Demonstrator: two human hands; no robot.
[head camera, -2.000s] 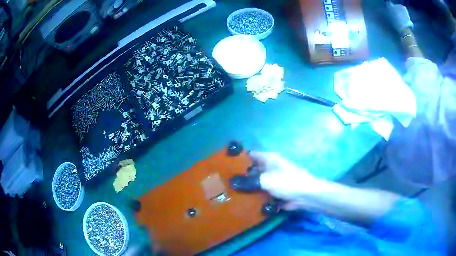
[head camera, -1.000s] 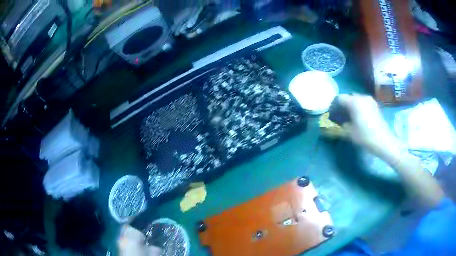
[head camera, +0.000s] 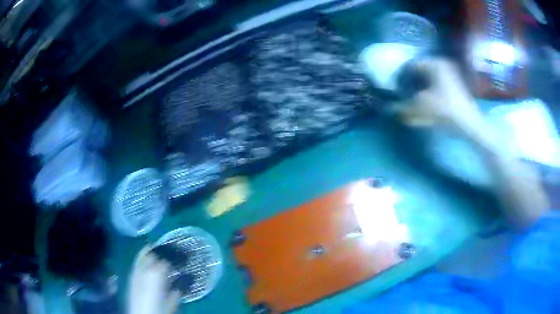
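The orange-brown jig (head camera: 295, 251) lies on the green mat at the lower middle, with dark round knobs at its corners and a bright glare at its right end. My left hand (head camera: 153, 279), blurred and with dark fingertips, is at the near round screw tub (head camera: 206, 264); what its fingers hold cannot be told. My right hand (head camera: 439, 89), also blurred with dark fingertips, is beside the white bowl (head camera: 385, 60), over a yellow piece (head camera: 417, 116); whether it holds anything cannot be told.
The black divided parts tray (head camera: 245, 153) fills the upper middle. Another screw tub (head camera: 140, 201) stands left and one (head camera: 411, 29) at the far side. A yellow piece (head camera: 228, 196) lies by the tray. A second orange-brown fixture (head camera: 494, 83) and white cloth (head camera: 531, 132) are right.
My right hand has left the jig and moved to the white bowl. My left hand has come into view at the near screw tub. The view has shifted.
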